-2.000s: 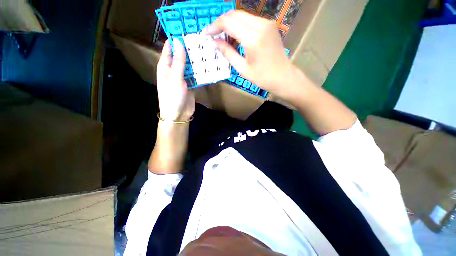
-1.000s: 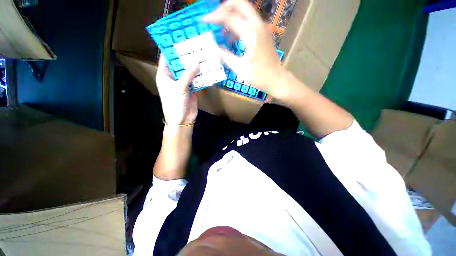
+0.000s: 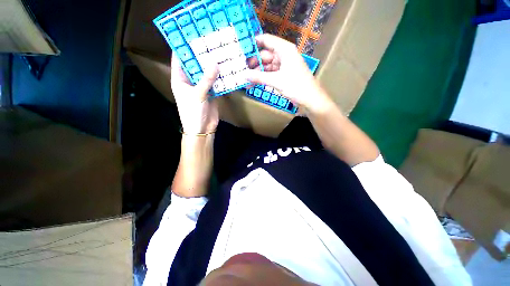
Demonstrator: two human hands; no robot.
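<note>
A fanned stack of blue key frames with a white key block (image 3: 221, 53) is held up at the top centre. My left hand (image 3: 193, 92) grips the stack at its lower left, thumb over the white block. My right hand (image 3: 282, 70) is at the stack's right edge, fingers curled against it. Another blue key set (image 3: 271, 98) lies below my right hand at the near side of the carton, partly hidden by the hand. The fingers behind the stack are hidden.
An open carton (image 3: 358, 42) with orange-and-dark patterned pieces (image 3: 305, 17) stands beyond the hands. Brown cardboard (image 3: 61, 251) is at the lower left, and another carton (image 3: 453, 167) is at the right. Green floor (image 3: 414, 72) shows between cartons. A dark blue panel is at the upper left.
My right hand has moved from over the white block to the stack's right edge. The stack is tilted more, and more of the orange pieces shows.
</note>
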